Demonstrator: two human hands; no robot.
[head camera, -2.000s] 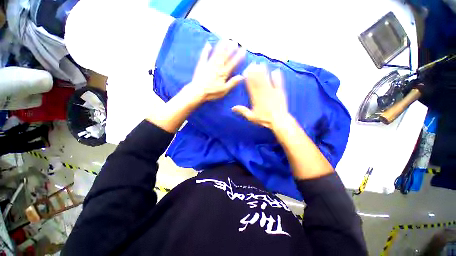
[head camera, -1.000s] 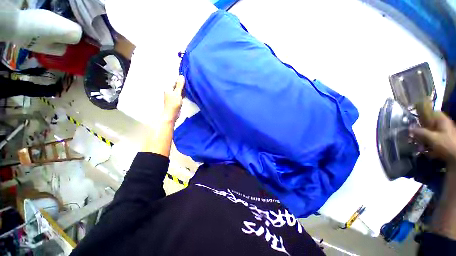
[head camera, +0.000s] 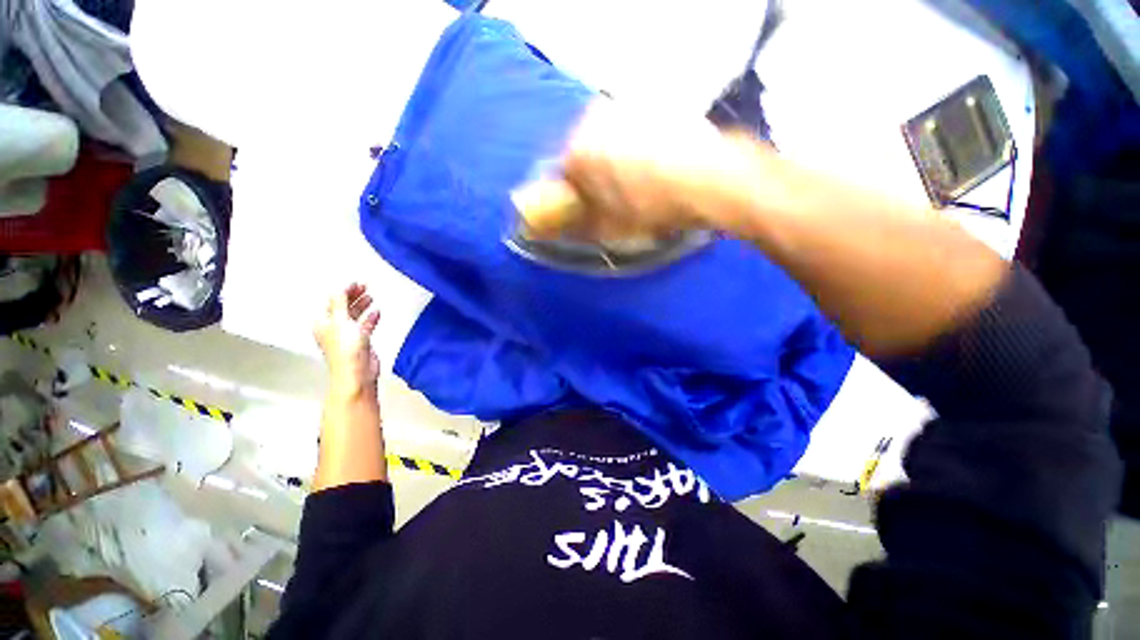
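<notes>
A royal blue jacket (head camera: 500, 300) lies folded and partly bunched on the white pressing table (head camera: 294, 113). My right hand (head camera: 625, 188) grips the tan handle of the steam iron (head camera: 600, 256), which is on the jacket's upper middle; hand and iron are blurred, and the forearm hides part of the jacket. A dark cord (head camera: 744, 100) runs up from behind the hand. My left hand (head camera: 350, 331) is off the jacket's left side, with its fingers apart and nothing in it.
The square metal iron rest (head camera: 960, 140) stands at the table's right. A round black bin (head camera: 169, 250) with white scraps is on the floor at left. Yellow-black snips (head camera: 874, 464) lie at the near table edge. A wooden stool (head camera: 75, 475) is at lower left.
The iron has moved from beside the rest at the right onto the jacket, held in my right hand. My left hand has moved away from the jacket's left edge.
</notes>
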